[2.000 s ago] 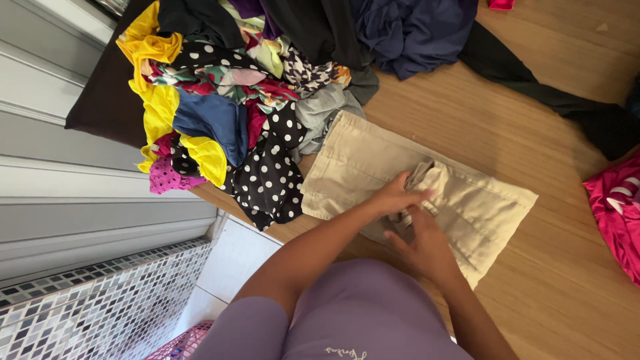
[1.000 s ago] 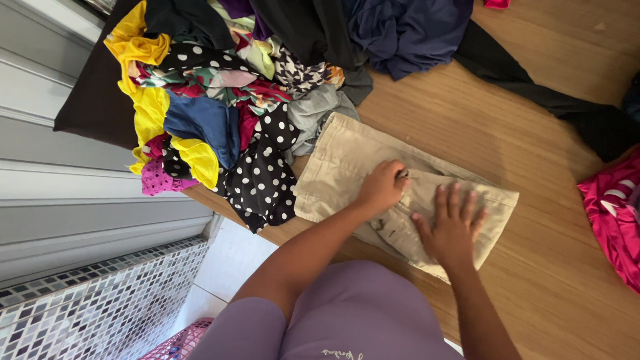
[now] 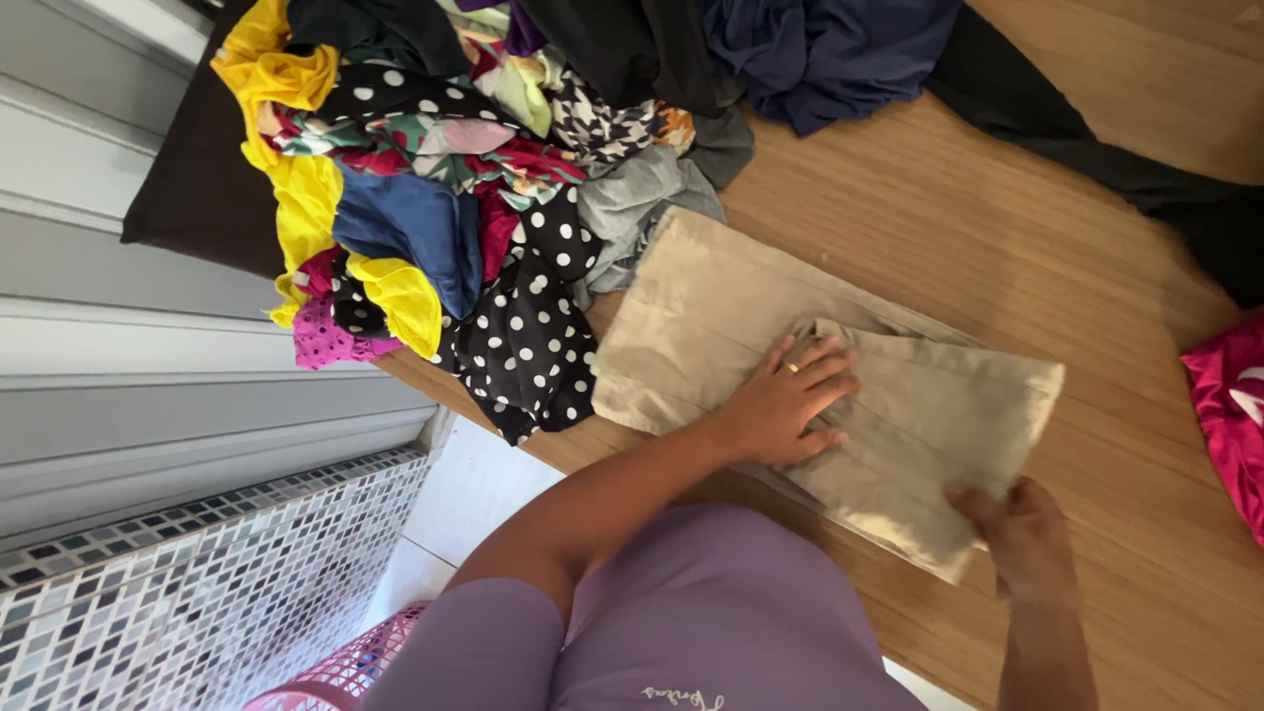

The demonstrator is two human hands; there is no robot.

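A beige cloth garment (image 3: 711, 306), folded in layers, lies on the wooden table. My left hand (image 3: 795, 400), with a ring on one finger, rests on its middle with fingers spread over a bunched fold. At the garment's lower right edge is my right hand (image 3: 1022, 528), blurred, its fingers at the cloth; whether they pinch it cannot be told. Just left of the garment lie a black polka-dot cloth (image 3: 528, 346) and a grey cloth (image 3: 642, 197).
A heap of mixed clothes with a yellow garment (image 3: 306, 202) covers the upper left. Navy cloth (image 3: 839, 59) and a long black cloth (image 3: 1047, 118) lie along the top. Bright pink satin (image 3: 1224, 415) is at the right. A pink basket (image 3: 346, 662) stands below the table edge.
My right hand has moved from on top of the beige garment to its lower right edge. My left hand, earlier closed at the fold, now lies spread on it.
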